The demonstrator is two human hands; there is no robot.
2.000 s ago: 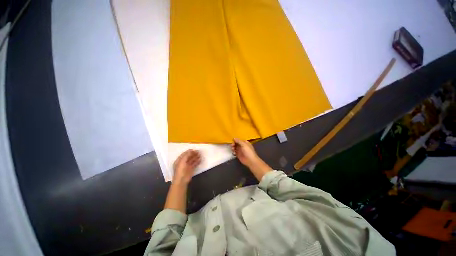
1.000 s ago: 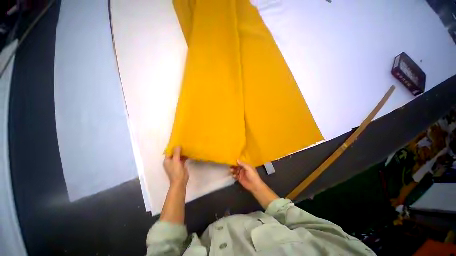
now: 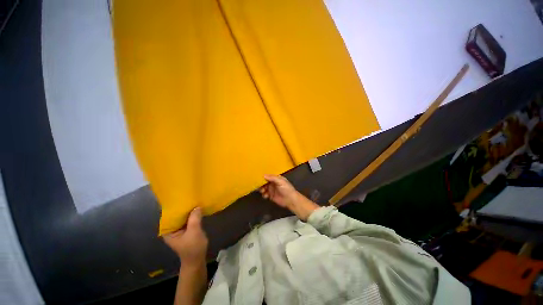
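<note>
A wide yellow cloth (image 3: pixel 238 89) lies over the middle of the table, with a lengthwise fold line running down it. My left hand (image 3: pixel 189 236) grips its lower left corner, which reaches past the near end of the white sheets. My right hand (image 3: pixel 281 192) pinches the near edge of the cloth, right of my left hand. The white sheet that lay under the cloth is hidden. Another white sheet pile (image 3: pixel 89 119) shows left of the cloth.
A wooden ruler (image 3: pixel 403 138) slants over the near table edge at right. A dark box (image 3: pixel 486 50) lies on the white base layer (image 3: pixel 393 53). A small grey-white tab (image 3: pixel 314 165) is at the near edge. An orange item (image 3: pixel 509 272) is below right. A white panel (image 3: pixel 15 256) is far left.
My left hand has drawn the cloth's lower left corner left and towards me, spreading it over the white sheet. My right hand stays at the near edge, slightly left of before.
</note>
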